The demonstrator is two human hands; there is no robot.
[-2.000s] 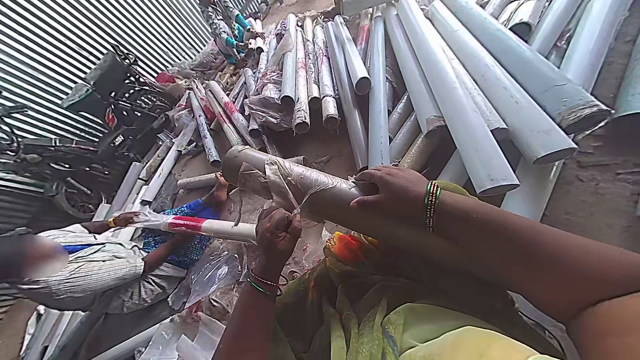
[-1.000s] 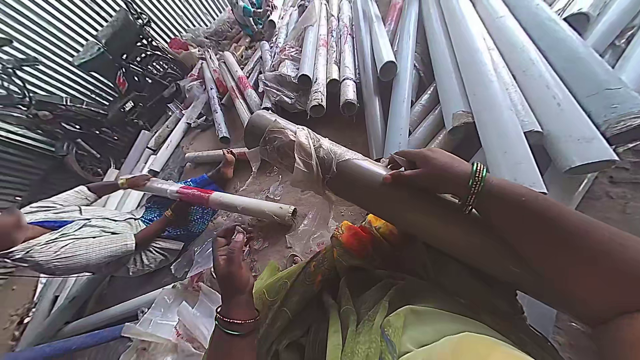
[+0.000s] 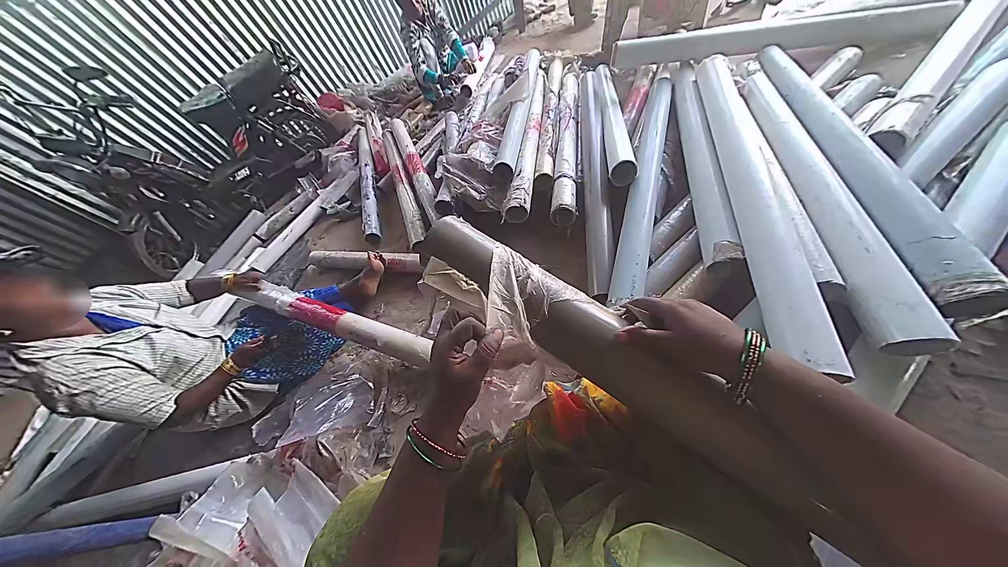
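A grey plastic pipe (image 3: 579, 327) lies slantwise across my lap, its far end toward the upper left. Torn clear plastic film (image 3: 520, 287) clings round it near that end and hangs down its near side. My right hand (image 3: 681, 335) rests on the pipe with the fingers over its top, beyond the film. Just left of the pipe is my left hand (image 3: 465, 358), fingers curled beside the loose film; whether it pinches any film is not clear. Below the left hand, crumpled plastic film (image 3: 331, 405) covers the ground.
At left a seated person (image 3: 134, 346) holds a white pipe with a red band (image 3: 354, 327). Many grey pipes (image 3: 772, 213) lie side by side ahead and to the right. A motorcycle (image 3: 260, 134) stands by the corrugated metal wall (image 3: 150, 55). Another person (image 3: 433, 55) is farther back.
Two seconds ago my left hand held film against the pipe; one second ago it was lower and apart from it. Now it is back near the film. My right hand stays on the pipe.
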